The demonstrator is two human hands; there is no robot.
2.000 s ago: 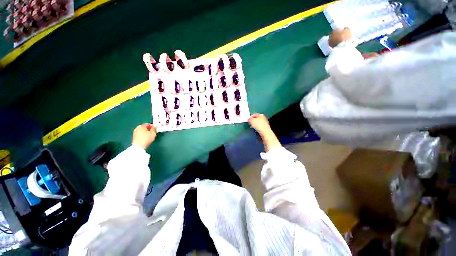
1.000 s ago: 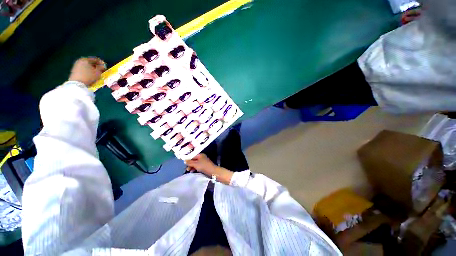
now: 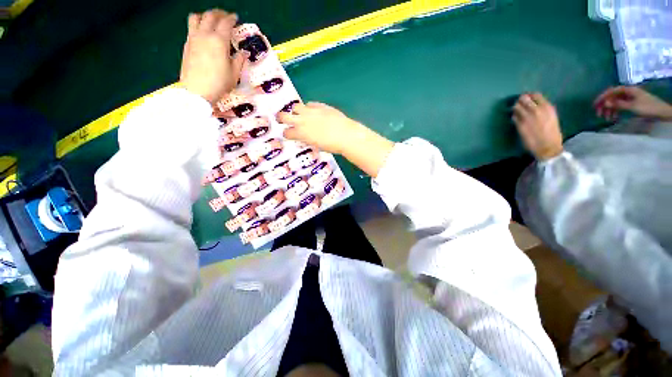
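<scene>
A tight block of white watch stands lies tilted on the green table, with rows of pink-banded smartwatches on it. Dark screens and pink rims show. My left hand is at the far left corner of the block, beside a smartwatch at the far end, and hides part of the rows. My right hand is over the right side of the block, its fingertips at a smartwatch. Whether either hand grips a watch cannot be told.
A yellow stripe runs along the green table. A black box with a blue-and-white roll is at left. Another person's hands are at right, near clear plastic trays. A brown carton is below right.
My right hand has moved from the block's near corner up to its right side. My left hand has moved right and up to the far corner. The other person's hands have come into view.
</scene>
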